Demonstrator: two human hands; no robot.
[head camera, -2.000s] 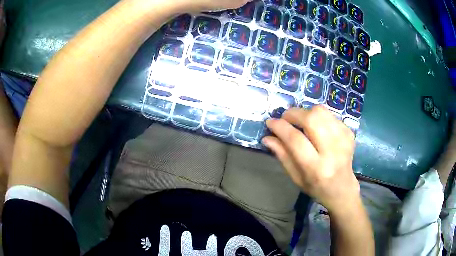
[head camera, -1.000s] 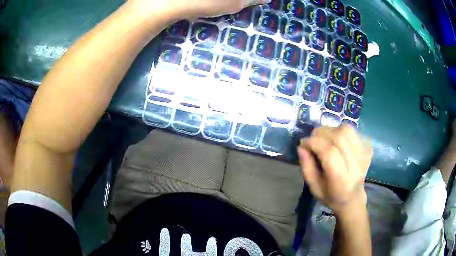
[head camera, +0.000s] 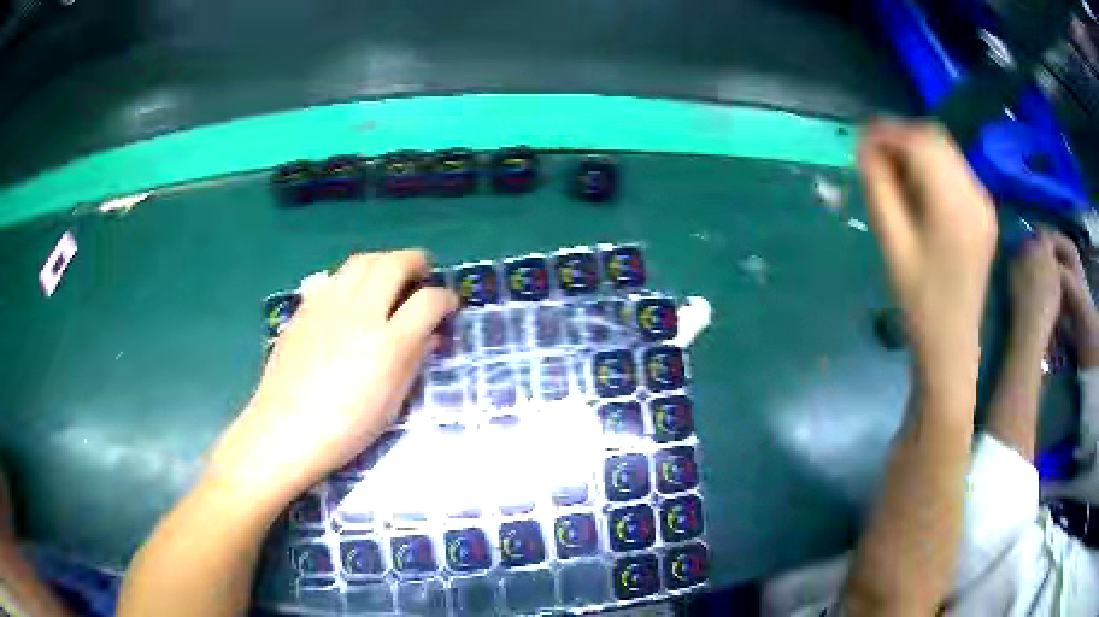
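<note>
A clear tray (head camera: 476, 597) lies on the bench, with black square display units (head camera: 633, 527) in many pockets. Strong glare covers its middle, and some near-edge pockets look empty. My left hand (head camera: 344, 350) lies over the tray's upper left, fingertips at the top row; whether they grip a unit is hidden. My right hand (head camera: 934, 217) is blurred, raised at the right beyond the tray, near the bright green strip. Its fingers are bent and I cannot tell if it holds anything.
Several black units (head camera: 404, 176) stand in a row below the green strip (head camera: 482, 121), one more (head camera: 595, 180) apart. A white piece (head camera: 693, 319) touches the tray's right edge. A white frame piece (head camera: 57, 264) lies far left. A blue bin (head camera: 1024, 163) and another person's hands (head camera: 1046, 271) are far right.
The view has tilted up towards the far side of the bench. My right hand has left the tray's near edge and moved far right. My left hand now shows over the tray's upper left.
</note>
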